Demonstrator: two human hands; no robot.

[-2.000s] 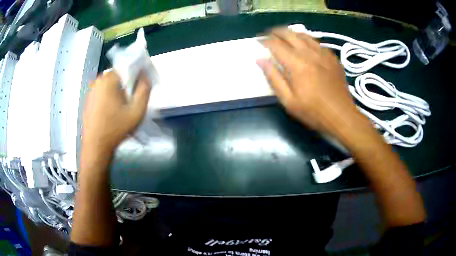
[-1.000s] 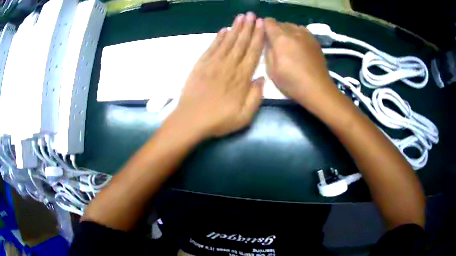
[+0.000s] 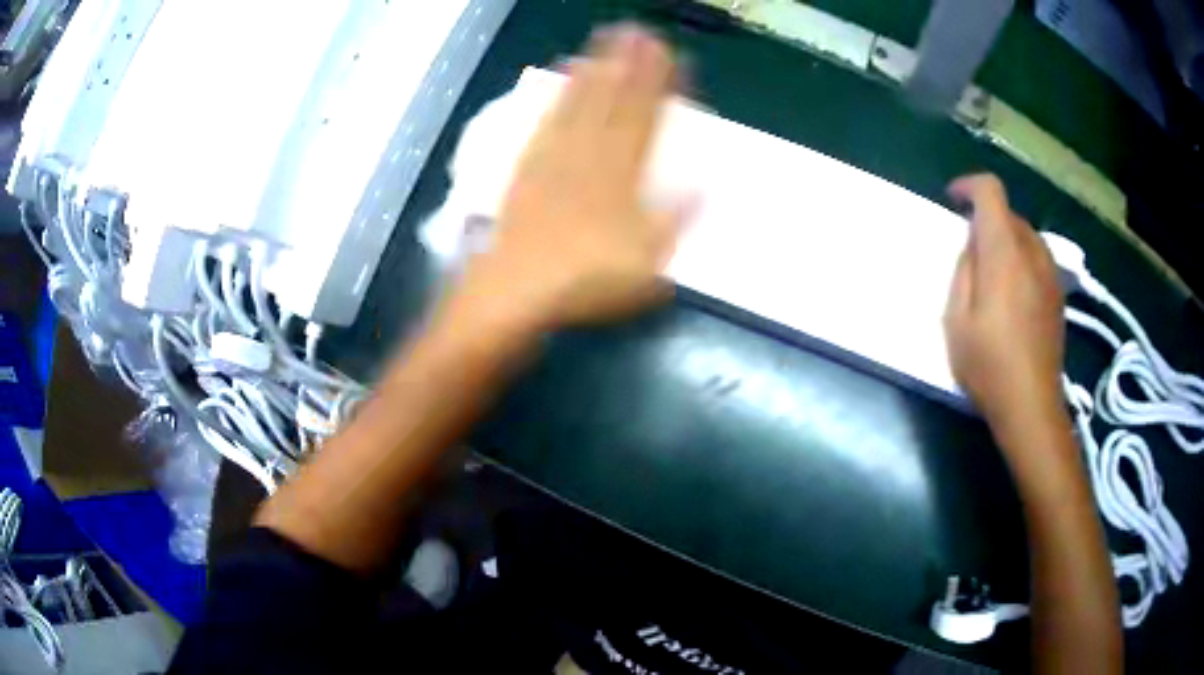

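Observation:
A long white power strip (image 3: 819,237) lies slanted on the dark green bench, its plain face up. My left hand (image 3: 581,198) is blurred and lies flat over the strip's left part. A white wiping cloth (image 3: 478,161) shows beside and under its palm; its edges blend into the white strip. My right hand (image 3: 1010,310) grips the strip's right end, fingers over the far edge. The strip's own cord end is hidden by my right hand. A white three-pin plug (image 3: 964,620) lies at the bench's near edge, below my right hand.
Several white strips (image 3: 284,119) stand side by side at the left, their cords (image 3: 251,396) hanging in a tangle off the bench edge. Coiled white cords (image 3: 1142,495) lie at the far right. A pale rail (image 3: 819,33) runs along the far edge. Boxes and blue material are below left.
The view has turned, so the bench appears slanted. My left hand has moved away from my right hand to the strip's left part. My right hand now grips the right end.

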